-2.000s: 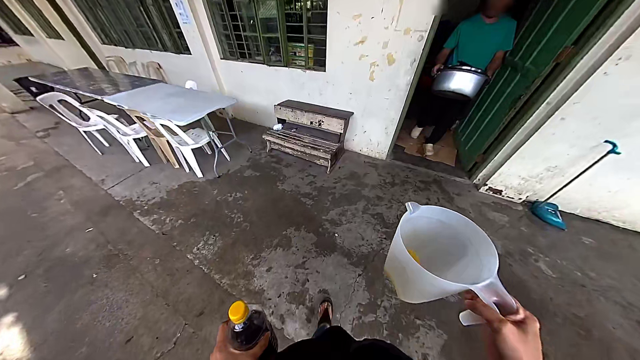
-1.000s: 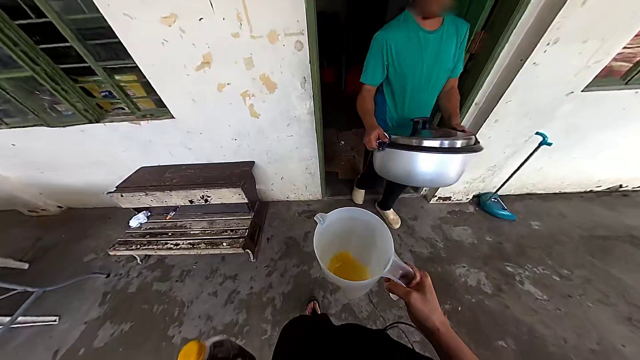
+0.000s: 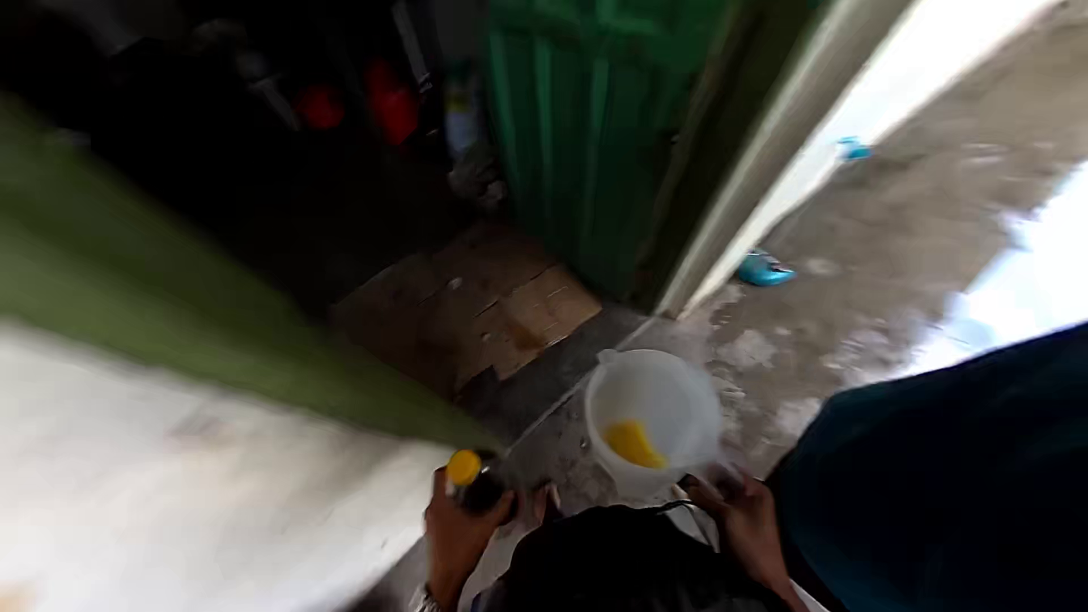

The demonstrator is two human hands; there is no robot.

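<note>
My left hand is closed around a dark bottle with a yellow cap, low in the view beside the white wall. My right hand grips the handle of a translucent white plastic pitcher. A small amount of yellow liquid or matter lies at the pitcher's bottom; blur hides which. The pitcher is tilted toward me, its spout pointing to the doorway. Bottle and pitcher are apart.
An open green door and a dark doorway lie ahead, with flattened cardboard on the floor inside. A green door frame runs at left. A person's dark teal clothing is close at right, near a blue dustpan.
The view has moved up to the doorway. The person who stood in it with a lidded metal pot is now beside me at right, as far as the clothing shows; the pot is out of view.
</note>
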